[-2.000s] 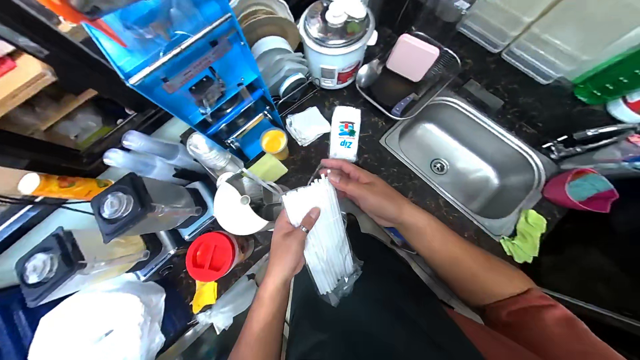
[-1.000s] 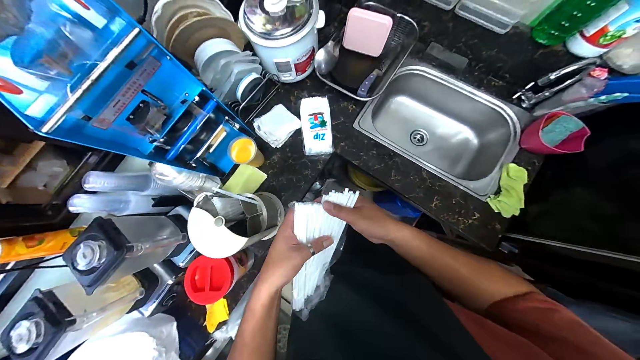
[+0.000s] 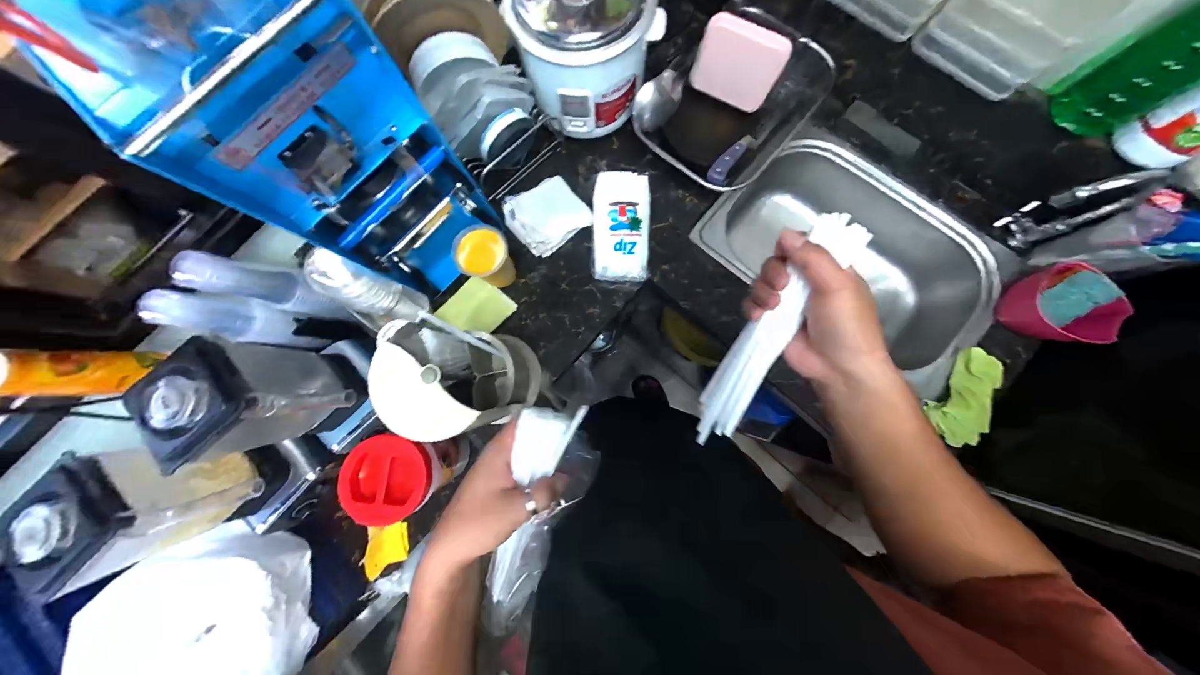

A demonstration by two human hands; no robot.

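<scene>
A bundle of white paper-wrapped straws is in my right hand, held slantwise near the sink's left edge. My left hand grips a clear plastic bag with more white straws showing at its top. Just above that hand stands a round cream divided container with its lid raised. A red-lidded jar is left of my left hand. Between and above the hands, a white Zip packet lies on the dark counter, beside folded white tissues.
A steel sink is at right, with a green cloth at its corner and a pink cup beyond. A rice cooker, a glass dish, a blue sealing machine and blenders surround the work area.
My right hand has come away from the bag to the right, now with a bundle of straws. My left hand still holds the bag, with fewer straws in it.
</scene>
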